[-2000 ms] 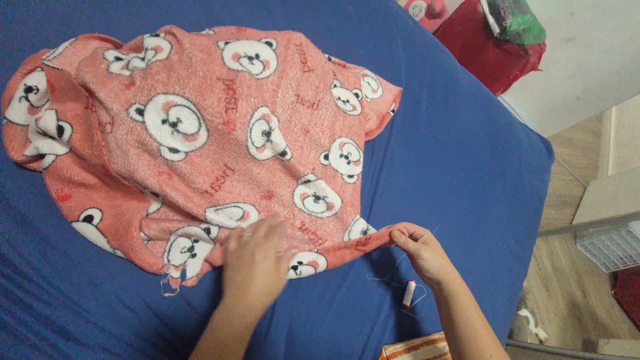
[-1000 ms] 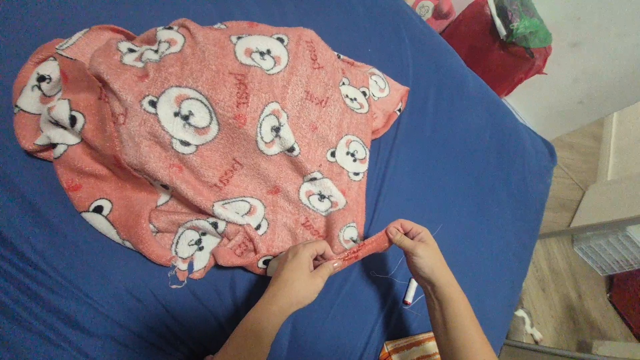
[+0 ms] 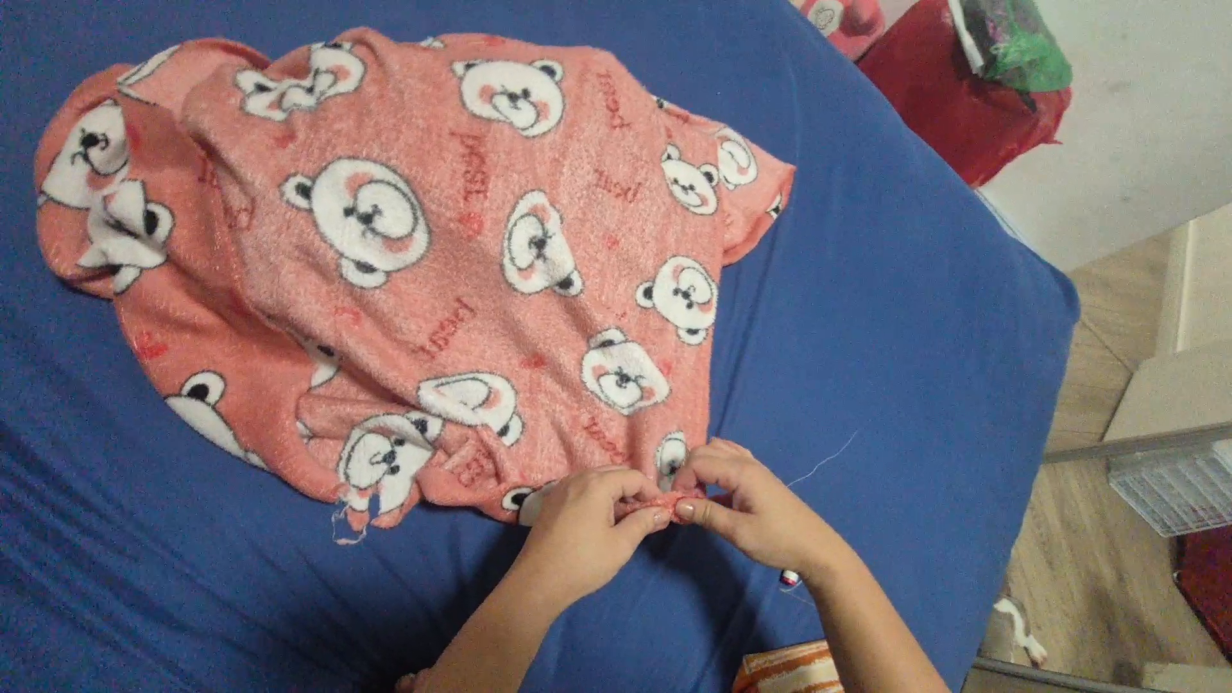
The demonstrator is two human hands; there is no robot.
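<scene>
A pink fleece cloth with a bear print [image 3: 423, 308] lies spread and rumpled on the blue bed sheet [image 3: 895, 318]. At its lower right edge my left hand [image 3: 597, 520] pinches the fabric between thumb and fingers. My right hand [image 3: 736, 500] grips the same edge just beside it, the two thumbs almost touching. A fine pale thread [image 3: 828, 457] trails out past my right hand. Part of a small thread spool [image 3: 789, 577] shows below my right wrist; the rest is hidden. Whether a needle is held cannot be seen.
An orange and white striped cloth [image 3: 789, 669] lies at the bottom edge by my right forearm. Beyond the bed's right edge are a red bag [image 3: 962, 96] with green plastic on top, a white wire basket [image 3: 1174, 491] and the wooden floor [image 3: 1088, 549].
My left hand has moved right along the cloth's lower edge, from resting flat on it to pinching it. My right hand has come left and down, so both hands are now together.
</scene>
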